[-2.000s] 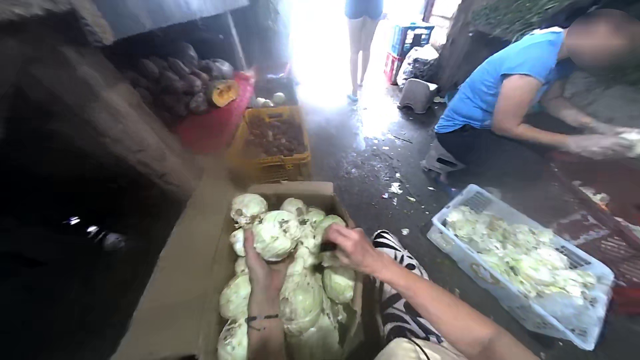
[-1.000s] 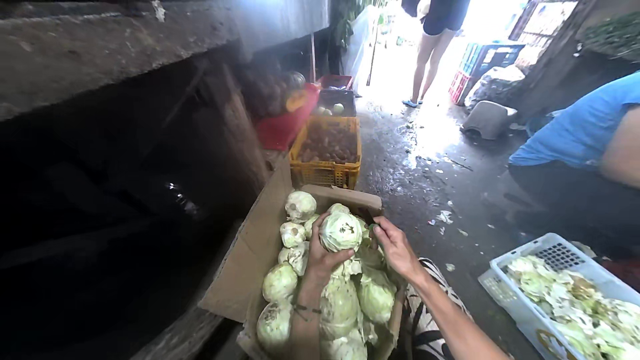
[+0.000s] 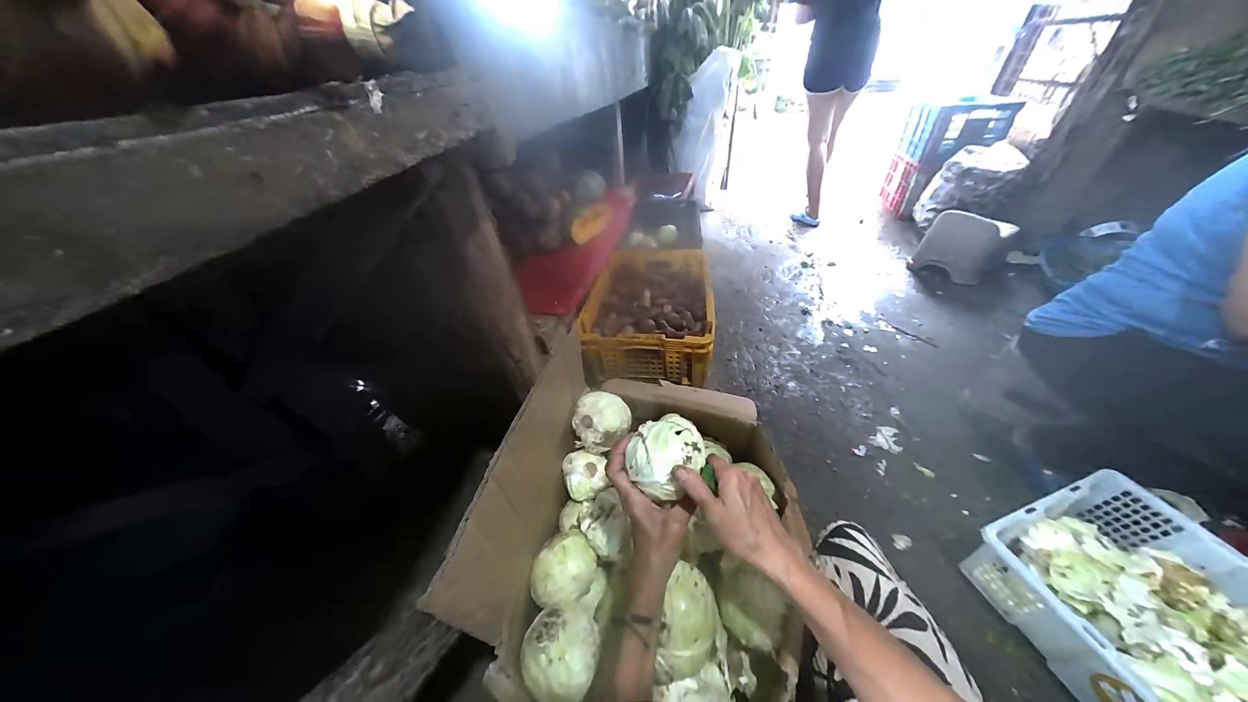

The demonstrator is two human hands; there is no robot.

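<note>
My left hand [image 3: 651,502] holds a cabbage head [image 3: 666,455] with dark blemishes, cupped from below and the left. At its lower right side is my right hand [image 3: 731,502], a finger or thumb touching the leaves. A small green object [image 3: 709,476], perhaps a knife handle, shows between the fingers of my right hand; the rest of it is hidden. Both hands are above an open cardboard box [image 3: 507,531] filled with several cabbage heads [image 3: 564,567], some with brown spots and loose outer leaves.
A pale blue plastic crate [image 3: 1033,595] of cabbage leaves is at the right, near a person in a blue shirt [image 3: 1141,283]. Beyond the box stands a yellow crate [image 3: 648,343] of brown produce. A concrete ledge [image 3: 224,185] runs along the left. Another person [image 3: 829,117] stands at the back.
The view has swung left and the seated person now shows only in part. My left hand still holds a cabbage; my right hand has come from the box's edge onto its side.
</note>
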